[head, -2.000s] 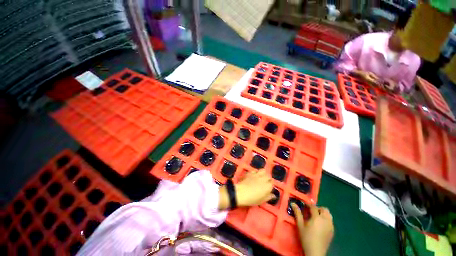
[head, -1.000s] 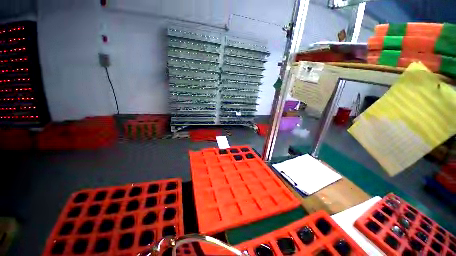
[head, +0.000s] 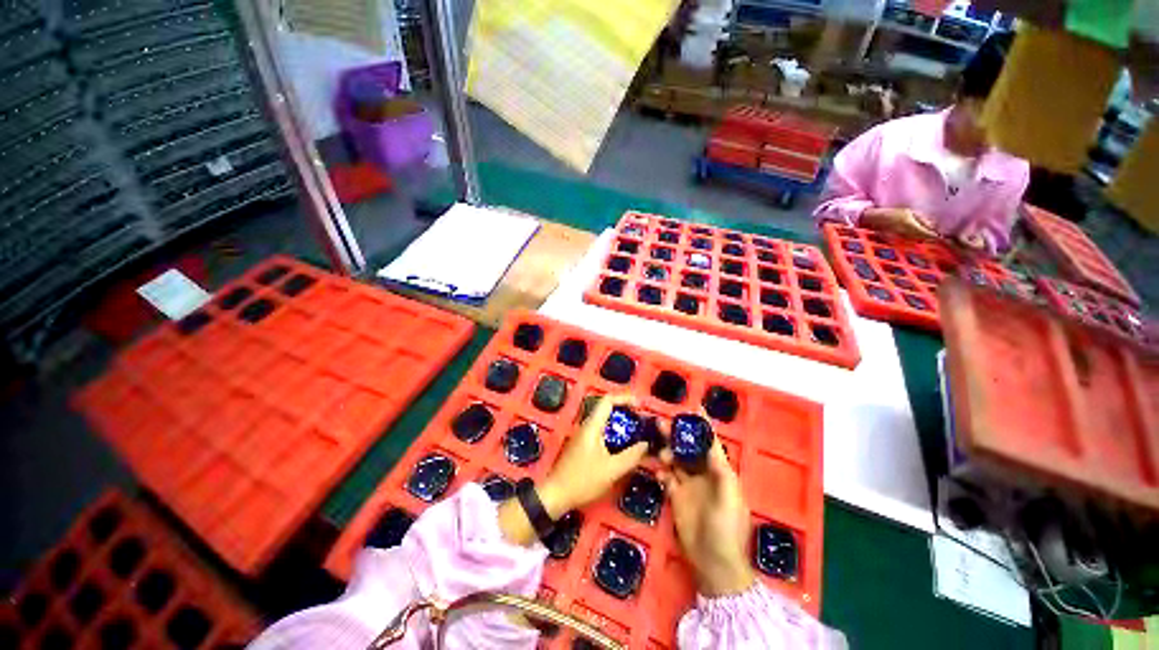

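My left hand [head: 595,460] holds a small black watch-like unit [head: 623,429] whose face shows blue-white light. My right hand [head: 707,489] holds a second such unit [head: 690,438], its face also lit blue-white. The two units are side by side above the red-orange working tray [head: 782,467]. Dark units sit in many of its square pockets; some pockets at its right side are empty. My hands and sleeves hide part of the tray.
A second filled tray [head: 731,326] lies beyond on a white sheet [head: 877,438]. A mostly empty tray [head: 286,394] is at left, a filled tray [head: 127,571] lower left, a tilted tray [head: 1030,394] at right. A clipboard [head: 464,248] lies behind. A person in pink [head: 947,165] sits back right.
The view has swung back from the far left to the working tray. Two seconds ago my hands were at its lower right pockets; now they are raised near its middle, holding two lit units.
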